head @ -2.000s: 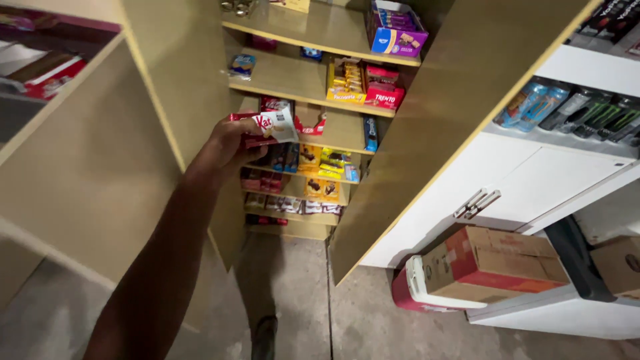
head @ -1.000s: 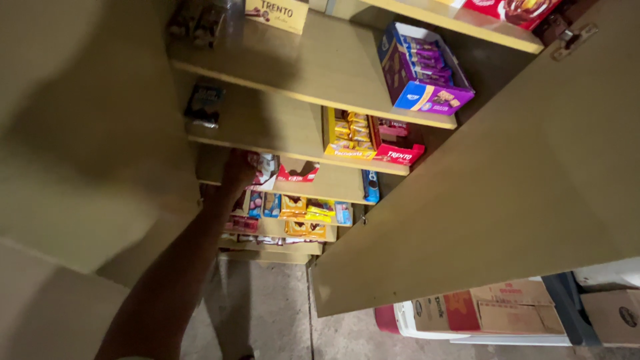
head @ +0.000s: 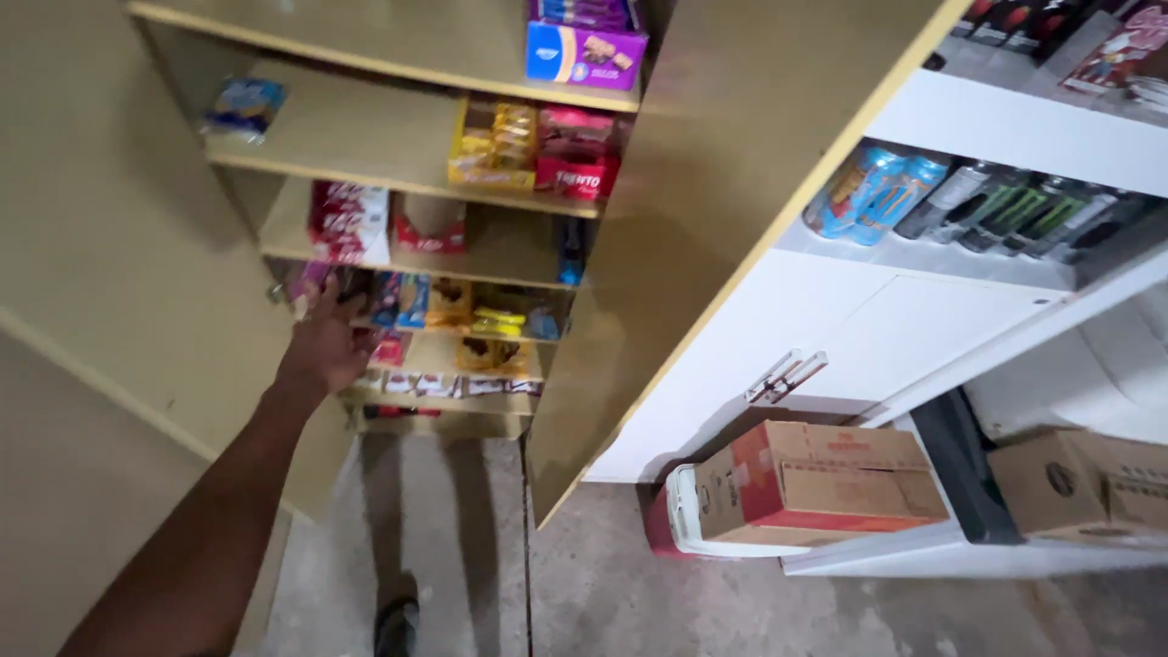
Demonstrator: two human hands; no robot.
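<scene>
My left hand point(head: 327, 333) reaches in from the lower left to a lower shelf of the tan cabinet, fingers apart at its left end. Its fingertips are blurred against purple and dark packets point(head: 315, 274); I see nothing held. On the shelf just above, a red and white KitKat box point(head: 349, 222) stands left of a cut-open red display box point(head: 430, 228). Right of my hand are blue packets point(head: 401, 299), orange packets point(head: 449, 303) and yellow packets point(head: 498, 320). My right hand is out of view.
The cabinet's right door point(head: 730, 182) stands swung out. Higher up are a yellow display box point(head: 494, 146), a red Trento box point(head: 578, 155) and a purple box point(head: 587, 50). At right are drink cans point(head: 981, 205), a white cabinet point(head: 812, 319) and a cardboard carton point(head: 821, 484) on a cooler.
The KitKat box, in my left hand two seconds ago, now stands on the shelf, let go. My hand has moved down to the shelf below.
</scene>
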